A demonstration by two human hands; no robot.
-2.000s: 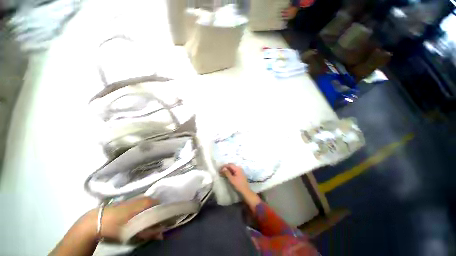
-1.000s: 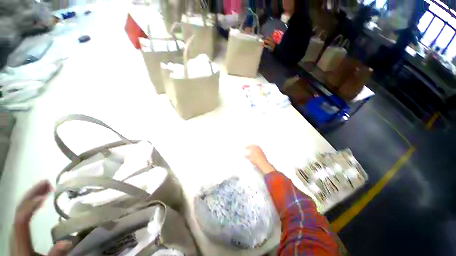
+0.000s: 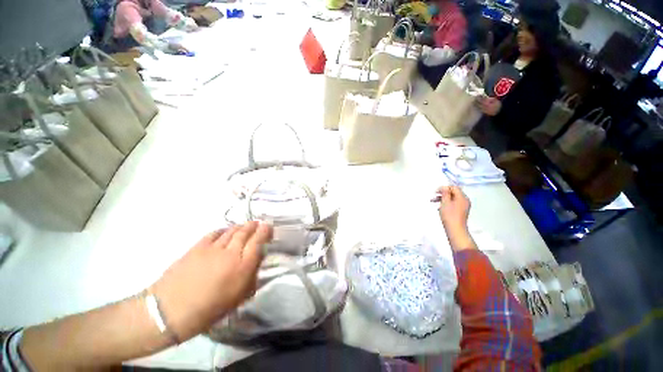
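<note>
Beige tote handbags (image 3: 291, 301) stand close together in front of me, mouths up, with white tissue inside and looped handles raised. My left hand (image 3: 218, 265) lies over the nearest bags' mouths at their left, fingers together; its fingertips' contact is unclear. My right hand (image 3: 452, 203) is raised over the table, right of the bags, fingertips pinched; a tiny dark spot shows at them, too small to name. A clear polybag (image 3: 430, 323) of many tiny white-blue pieces (image 3: 400, 280) lies between the bags and my right forearm.
Strap bundles (image 3: 549, 290) lie at the right table corner. White flat items with rings (image 3: 472, 166) lie beyond my right hand. More totes stand ahead (image 3: 374, 131) and at far left (image 3: 80, 145). A red sign (image 3: 312, 52) stands mid-table. A person (image 3: 527, 80) is at the right edge.
The view has lifted and turned left, showing the left row of totes. My left hand has come in over the bag mouths. My right hand is held out, fingertips pinched.
</note>
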